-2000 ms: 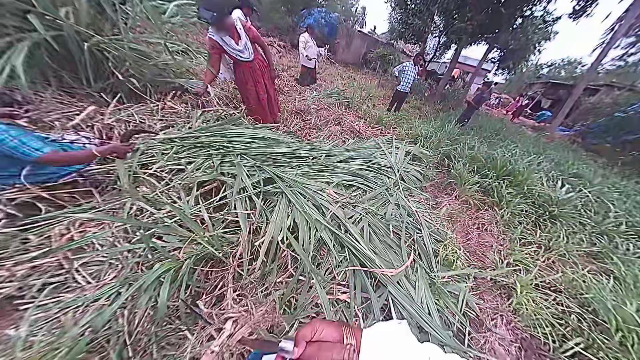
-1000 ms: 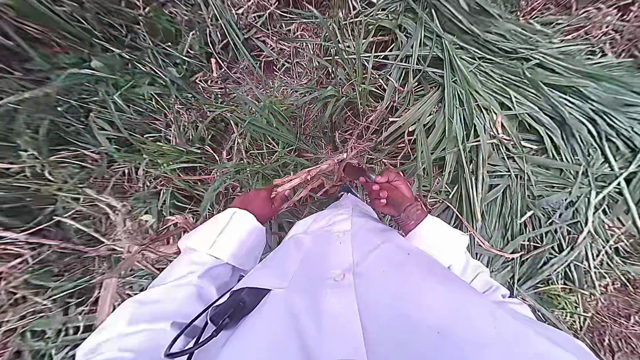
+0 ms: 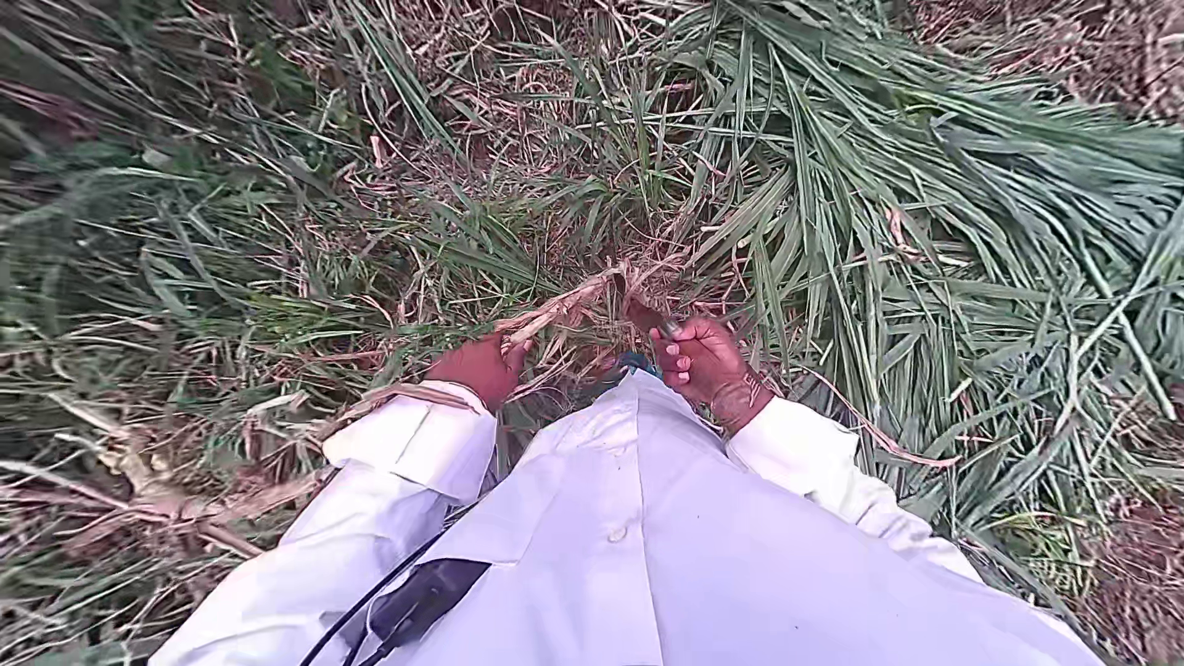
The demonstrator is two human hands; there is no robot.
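My left hand (image 3: pixel 481 368) grips a bunch of dry, straw-coloured stalks (image 3: pixel 564 310) that runs up and to the right. In my right hand (image 3: pixel 708 361) is a sickle (image 3: pixel 645 317), its dark blade pointing up and left against the far end of the stalks. The handle is mostly hidden in my fist. Both hands are low, just in front of my white shirt, with a gap between them. Long green cut grass (image 3: pixel 906 213) lies in a thick layer right of my right hand.
Short green grass mixed with dry stems (image 3: pixel 324 213) covers the ground ahead and to the left. Pale dry stalks (image 3: pixel 139 490) lie at lower left. A black device with a cable (image 3: pixel 430 592) hangs at my shirt. Brown litter (image 3: pixel 1142 573) shows at lower right.
The view has tilted down from the field and people to the ground at my front. One second ago my left hand held the stalks too; both hands have barely moved since.
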